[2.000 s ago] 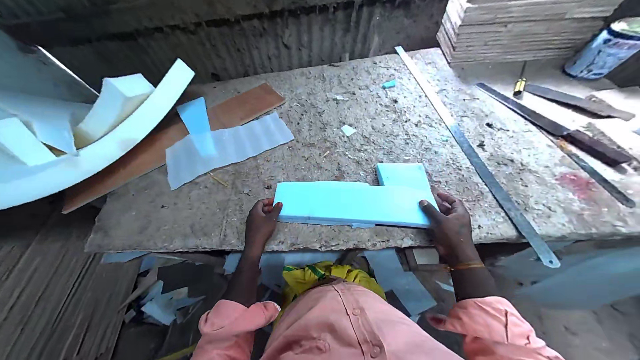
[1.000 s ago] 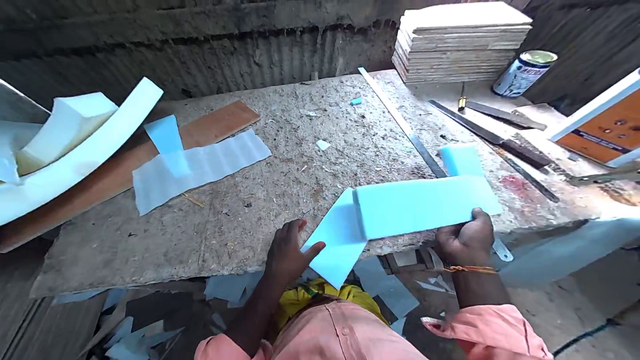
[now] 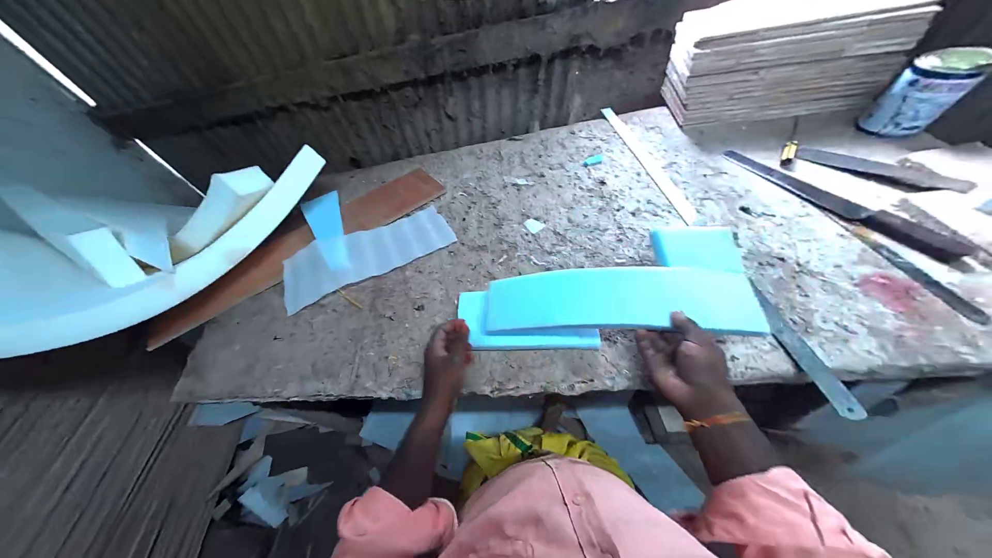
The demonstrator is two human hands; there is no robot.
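A long light-blue foam strip (image 3: 620,298) lies near the front of the worktable, its lower right edge gripped between the thumb and fingers of my right hand (image 3: 686,356). Under its left end is a second blue foam piece (image 3: 474,314), whose left edge my left hand (image 3: 449,353) touches; whether the fingers pinch it cannot be told. Another blue foam block (image 3: 697,246) shows behind the strip at the right. The strip covers part of a steel ruler (image 3: 806,356), which sticks out over the front edge.
On the right are a long knife (image 3: 845,205), other blades, a tin can (image 3: 922,91) and a stack of boards (image 3: 798,62). A wavy foam sheet (image 3: 372,256), a brown board (image 3: 395,203) and a curved white foam piece (image 3: 256,248) lie left. Foam scraps (image 3: 271,488) litter the floor.
The angled blue piece by my left hand a second ago now lies level under the strip's left end. The strip has moved left along the table relative to the ruler.
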